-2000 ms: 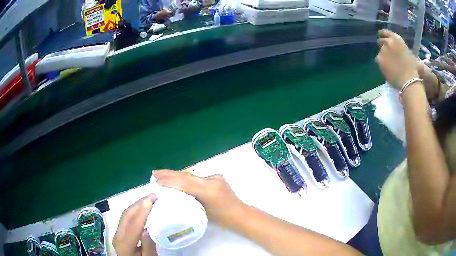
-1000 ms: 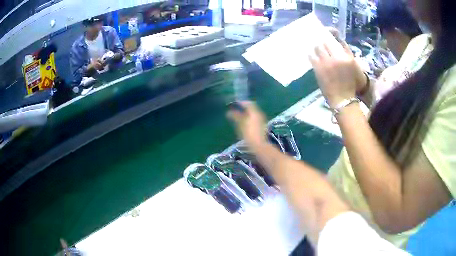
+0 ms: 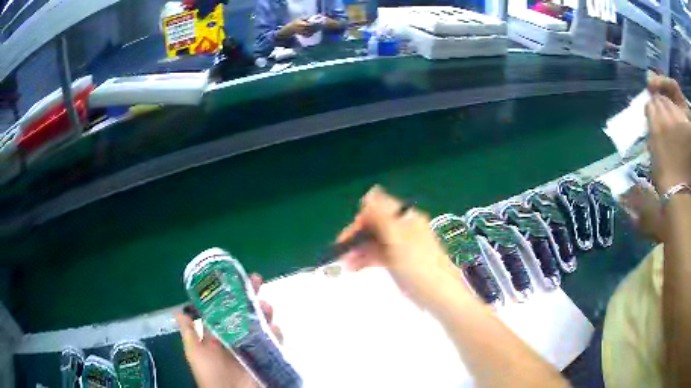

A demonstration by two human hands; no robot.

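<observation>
A half-assembled handheld unit (image 3: 229, 311) lies tilted in my left hand (image 3: 208, 352), its green circuit board and dark handle part facing up. My left fingers wrap around its housing from below. My right hand (image 3: 398, 239) is to the right of the unit, above the far edge of the white work sheet (image 3: 364, 333), and blurred. It holds a thin dark pen-like tool (image 3: 354, 244) pointing left towards the unit, not touching it.
Open units (image 3: 470, 254) stand in a slanted row on the right, and several more (image 3: 130, 365) at the lower left. A green conveyor belt (image 3: 303, 189) runs behind. A co-worker's arm (image 3: 670, 151) is at the right edge.
The unit in my left hand now shows its circuit board instead of its white back, seen two seconds ago. My right hand has come back from the far right. The view has swung left.
</observation>
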